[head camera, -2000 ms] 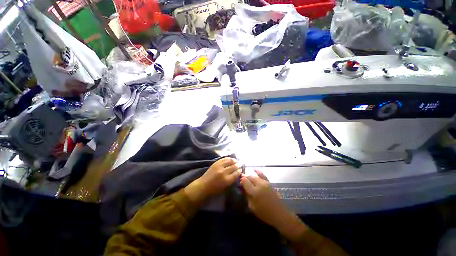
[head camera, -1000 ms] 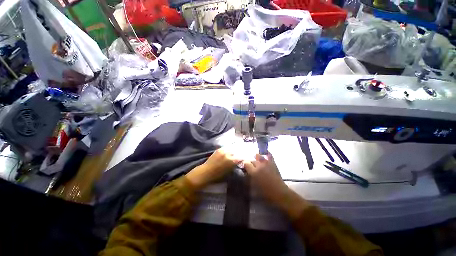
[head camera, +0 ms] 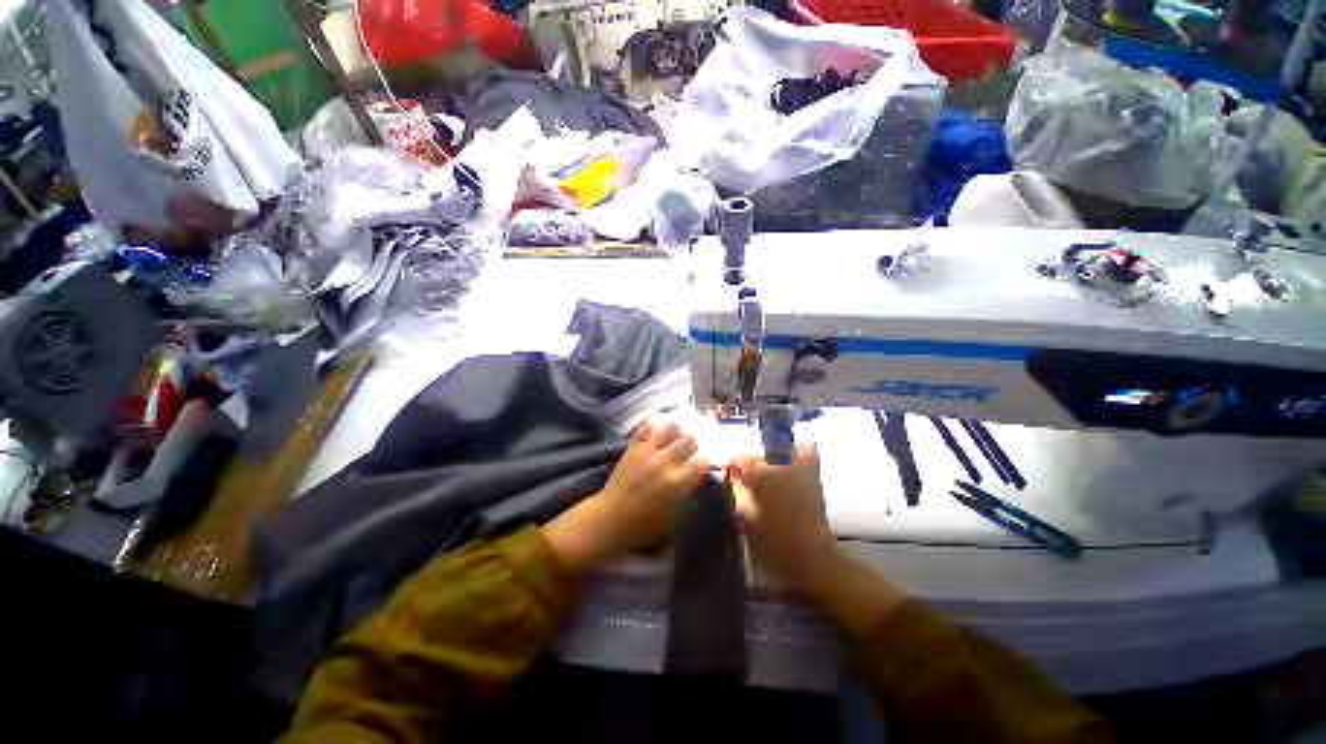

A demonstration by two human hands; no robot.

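Note:
The dark grey garment piece drapes over the table left of the needle and over its front edge. A narrow dark grey strip runs from the needle area down over the front edge, between my hands. My left hand presses on the cloth with its fingertips near the needle. My right hand holds the strip's top end, just in front of the presser foot. The sewing machine head is white with a blue stripe. The presser foot is partly lost in glare.
Snips lie on the bed at the right, beside dark narrow strips. Plastic-wrapped grey pieces and scraps lie at the back left. A grey motor housing stands far left. A plastic bag and red crate are behind the machine.
Both hands have moved up towards the needle from the table's front. The strip now hangs straight between them. The camera view has shifted, so the machine sits lower and further right.

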